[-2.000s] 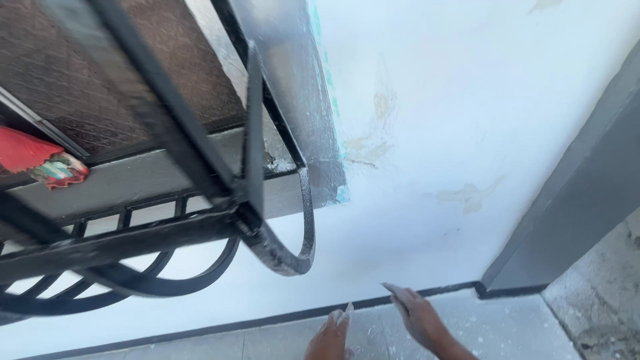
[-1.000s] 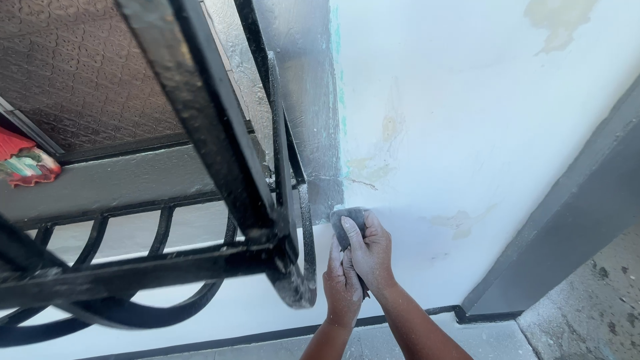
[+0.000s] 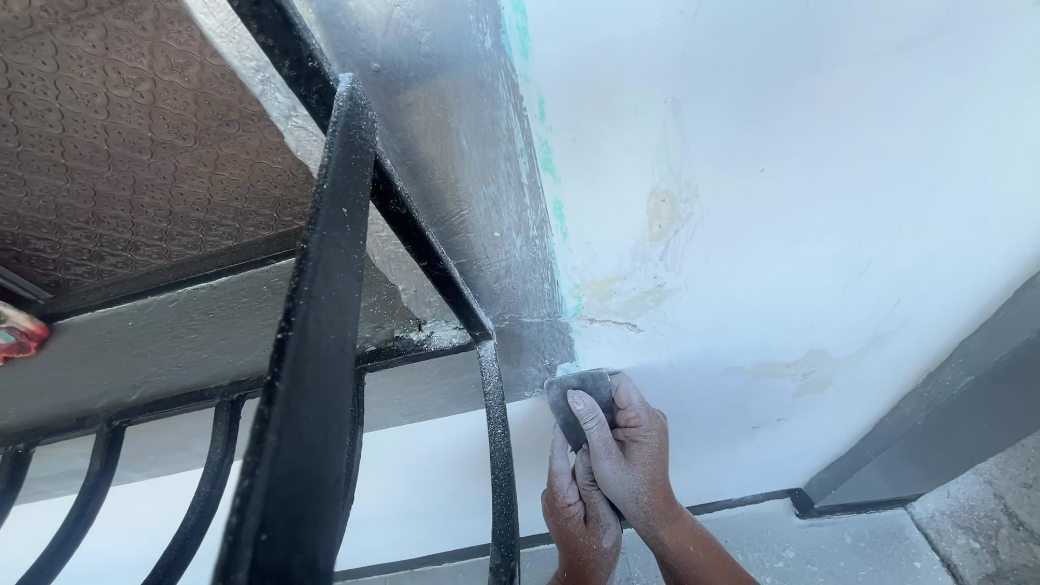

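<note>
My right hand [image 3: 638, 455], dusted with white powder, grips a dark grey flat piece [image 3: 578, 398], possibly folded sandpaper, with the thumb pressed on its face. Just below and to the left, my left hand [image 3: 581, 516] has its fingers against the lower end of that piece; part of its grip is hidden. Both hands are near the lower corner of a grey painted band [image 3: 487, 162] on a white wall [image 3: 772, 203]. A thin crack [image 3: 613, 324] runs across the wall just above them, with beige patches [image 3: 626, 292] over it.
A black metal window grille [image 3: 309, 325] stands out at the left, its bars close to my hands. Behind it are a brown patterned panel [image 3: 146, 146] and a grey sill [image 3: 179, 349] with a red cloth-like item [image 3: 20, 333]. A grey column [image 3: 934, 406] rises at the right above the tiled floor [image 3: 780, 540].
Two seconds ago my hands were apart, low near the floor edge. They came up together to the corner of the grey band and are still there, with the dark piece between them.
</note>
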